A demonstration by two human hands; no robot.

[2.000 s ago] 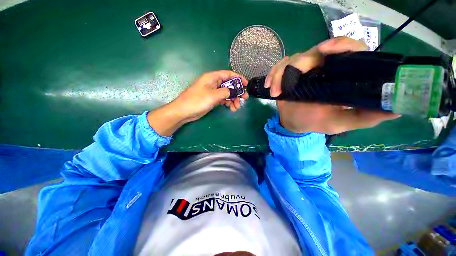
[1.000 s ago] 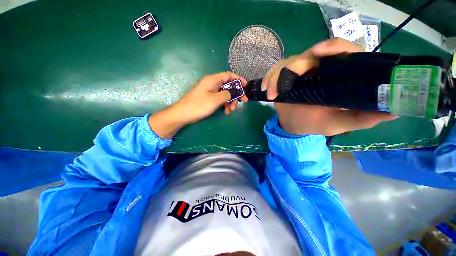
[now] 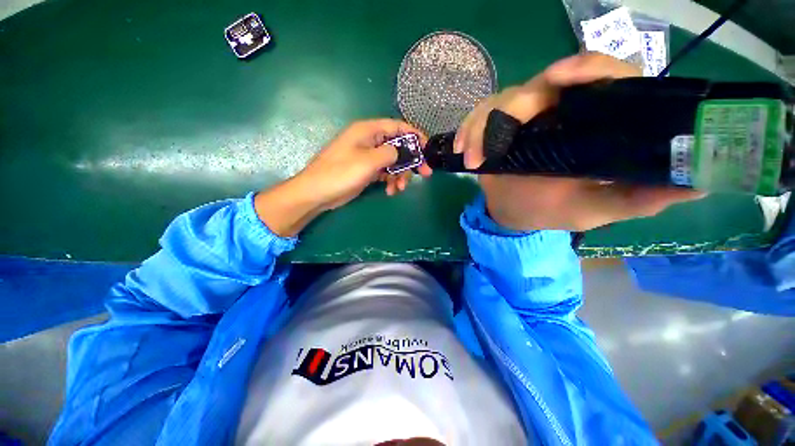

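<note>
My left hand point(image 3: 356, 162) is bare and holds a small square device housing point(image 3: 405, 152), dark with a pale rim, in its fingertips. My right hand point(image 3: 514, 131) is bare and wraps around a thick black electric screwdriver point(image 3: 601, 131) with a green label near its rear. The screwdriver lies nearly level, its nose pointing left at the right edge of the housing. Whether the tip touches a screw is hidden. A round speckled screw tray point(image 3: 445, 83) sits just beyond the hands. A second device housing point(image 3: 248, 36) lies on the bench at the far left.
Clear plastic bags with white labels point(image 3: 610, 33) lie at the far right of the green bench point(image 3: 157, 113). A black cable point(image 3: 704, 37) runs up at the upper right. A blue sleeve point(image 3: 715, 280) of another person shows at the right edge. Boxes stand at the lower right.
Both hands keep their holds. The housing in my left hand has turned slightly to sit straighter. The tray and the loose housing appear slightly higher in the view.
</note>
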